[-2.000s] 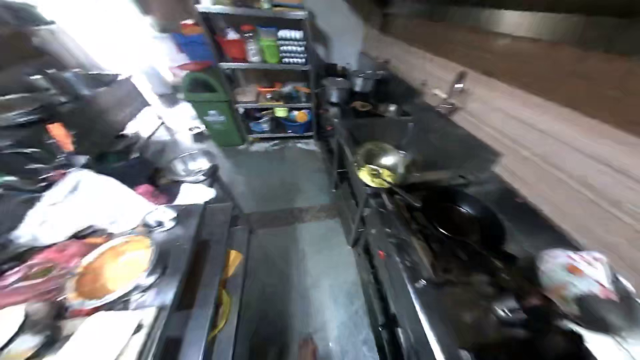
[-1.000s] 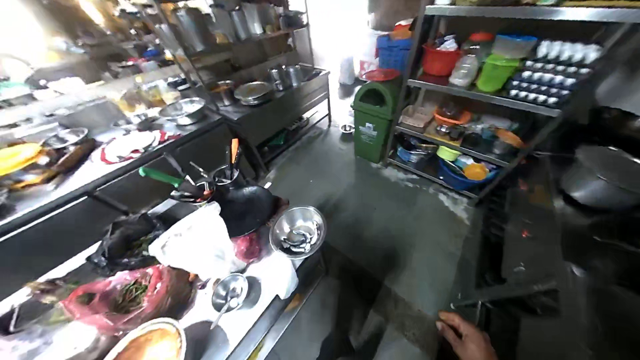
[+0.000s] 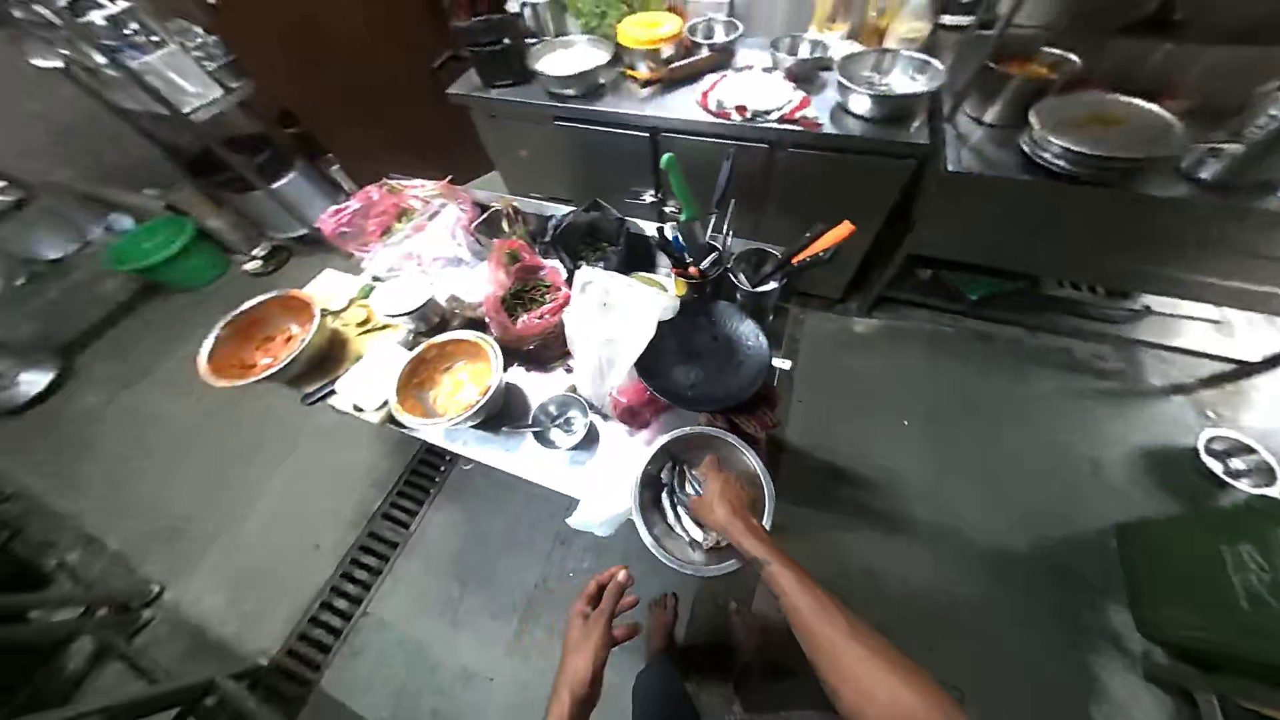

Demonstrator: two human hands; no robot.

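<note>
My right hand (image 3: 718, 492) reaches down into a steel bowl (image 3: 655, 541) at the table's near right corner. Its fingers touch small silvery fish (image 3: 677, 512) lying there; whether they grip one cannot be told. My left hand (image 3: 597, 620) hangs below and left of the bowl, fingers apart, holding nothing. Behind the bowl rests a black wok (image 3: 705, 356), with a white plastic bag (image 3: 605, 335) at its left. A small steel bowl (image 3: 561, 420) with a spoon stands further left, near a pot of orange-yellow sauce (image 3: 447, 379).
A pot of red-orange sauce (image 3: 258, 338) sits at the table's left end. Knives and utensils stand in holders (image 3: 757, 272) behind the wok. A steel counter (image 3: 600, 112) runs across the back. A drain grate (image 3: 372, 548) crosses the floor; a green bin (image 3: 1205, 590) stands at right.
The view has swung left and down to the table. My right hand, over the floor at the lower right one second ago, is now in the bowl. My left hand has come into view.
</note>
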